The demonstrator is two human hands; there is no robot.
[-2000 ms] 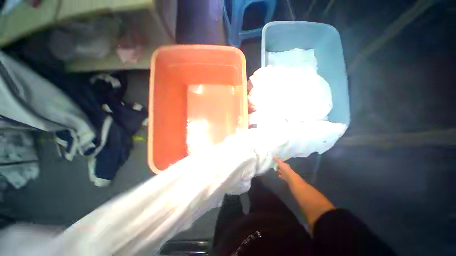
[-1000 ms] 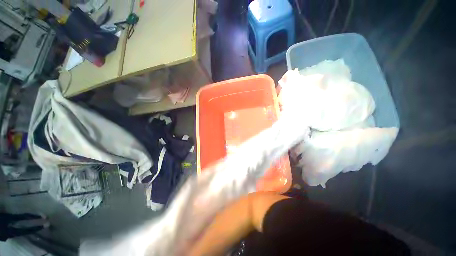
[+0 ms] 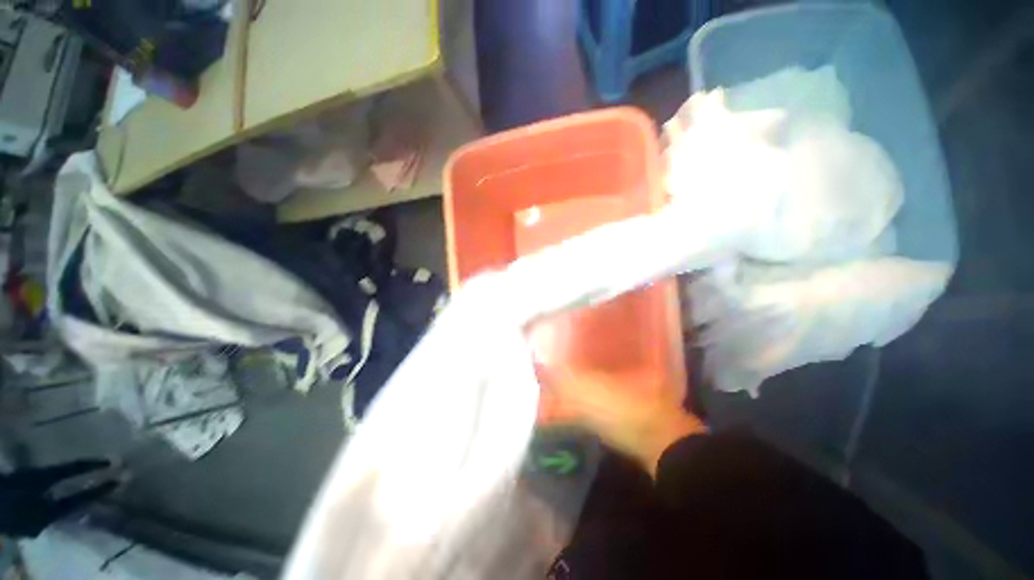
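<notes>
A white cloth [image 3: 499, 329] is stretched from the blue tub [image 3: 932, 170] across the orange tub [image 3: 454, 215] to the bottom edge left of centre. It is overexposed. More white cloth lies heaped in the blue tub and hangs over its near rim. My right hand [image 3: 590, 406] is blurred, over the near end of the orange tub, with its fingers close beside the stretched cloth. Whether it grips the cloth cannot be told. My left hand is not in view.
A cream worktable [image 3: 329, 57] stands at the upper left, and a blue stool [image 3: 618, 51] behind the tubs. A cream-and-navy cloth pile [image 3: 204, 272] lies at left. A green arrow [image 3: 558, 461] marks the floor near the orange tub.
The stretched cloth has risen and now runs flatter over the orange tub before bending down. My right hand has moved from the bottom edge up to the tub's near end. The view has shifted.
</notes>
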